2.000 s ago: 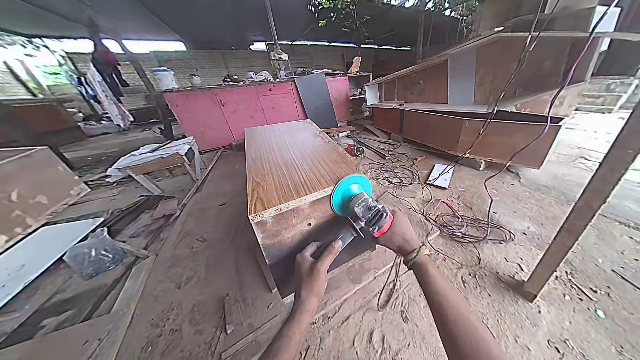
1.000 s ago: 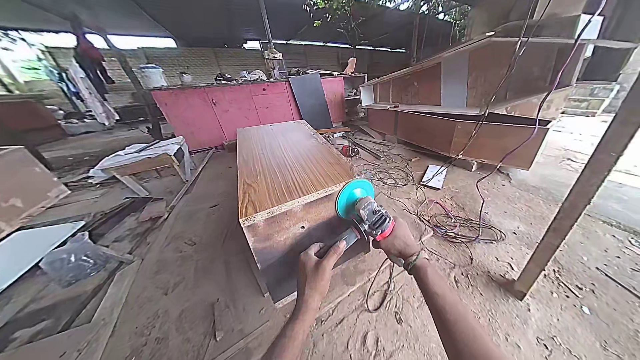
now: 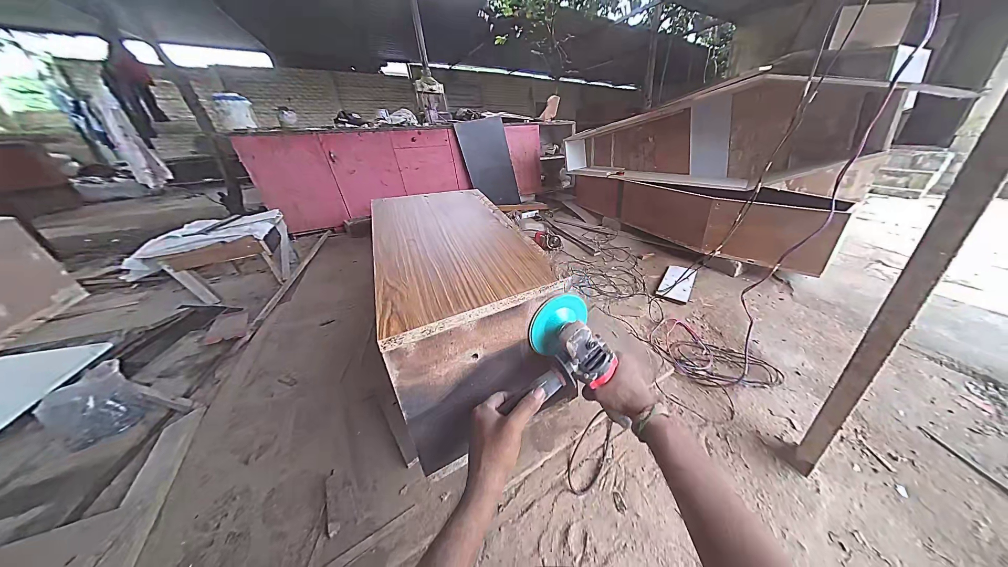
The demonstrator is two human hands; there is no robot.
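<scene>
An angle grinder [image 3: 587, 353] with a round teal disc [image 3: 557, 324] is held in both my hands. My right hand [image 3: 626, 387] wraps around its body at the rear, beside a red ring. With my left hand [image 3: 504, 425] I grip its side handle [image 3: 543, 386]. The disc lies at the upper right of the end panel [image 3: 449, 370] of a long wooden cabinet [image 3: 461, 256]; whether it touches the panel, I cannot tell. Wood-grain laminate covers the cabinet's top, and its front edge shows raw particle board. The end panel is brown above and darker below.
Tangled cables [image 3: 709, 354] lie on the dirt floor at the right, near a slanting post [image 3: 906, 299]. Behind stand a pink cabinet [image 3: 354, 173] and large brown cabinet frames [image 3: 677, 213]. At the left are a low wooden stool [image 3: 213, 252], boards and a plastic bag [image 3: 94, 405].
Both hands stay on the grinder. Its disc has stayed near the top right of the end panel, with only small shifts between frames.
</scene>
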